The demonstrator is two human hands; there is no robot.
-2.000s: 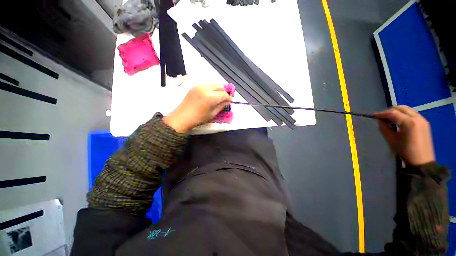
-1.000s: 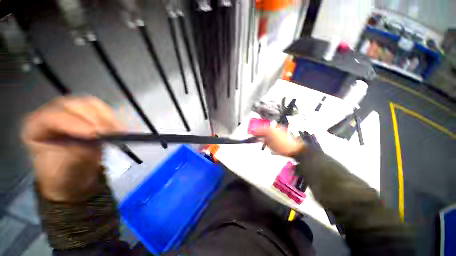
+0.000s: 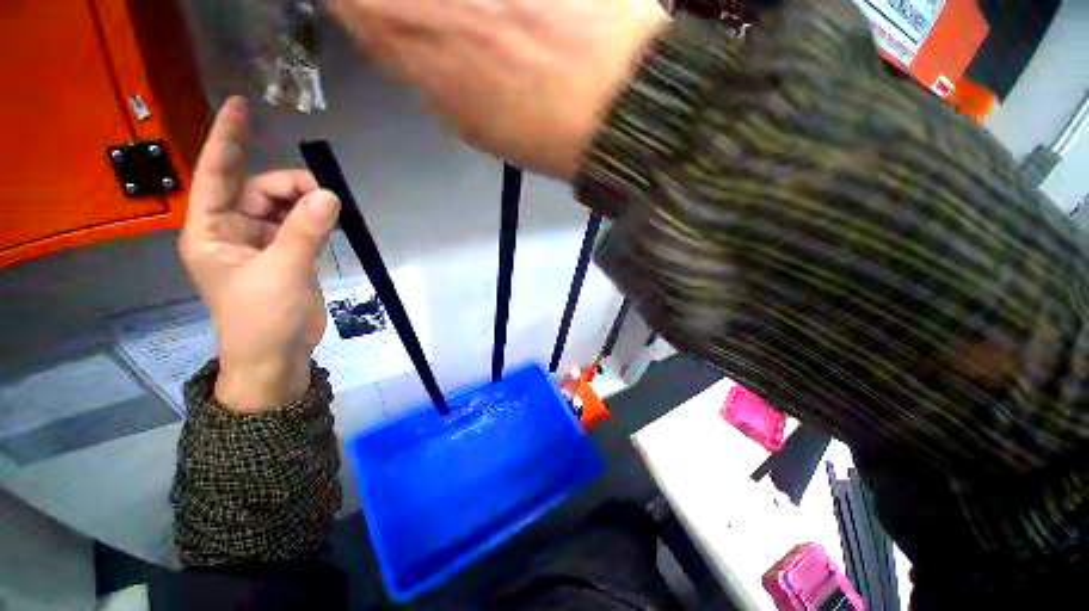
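Observation:
My left hand point(image 3: 257, 257) is raised at the left, its index finger pointing up. Its thumb and another finger pinch a black strip point(image 3: 380, 275) near the upper end. The strip slants down to the blue bin, its top just below a silvery clamp point(image 3: 293, 81). My right hand point(image 3: 514, 72) is blurred at the top, above and right of the left hand; its fingertips are unclear near the upper edge. Another black strip point(image 3: 506, 275) hangs behind, its upper end hidden by my right hand.
The blue bin point(image 3: 478, 477) lies below the strips. The white table point(image 3: 693, 466) at lower right holds a pink piece point(image 3: 754, 417), a nearer pink block point(image 3: 812, 580) and dark strips point(image 3: 862, 537). Orange panels point(image 3: 66, 119) stand at left and upper right. My right sleeve covers much of the right side.
The view has turned from the table to the machine. The strip, stretched level between both hands before, now hangs down from my left hand. My right hand has moved up to the clamp area.

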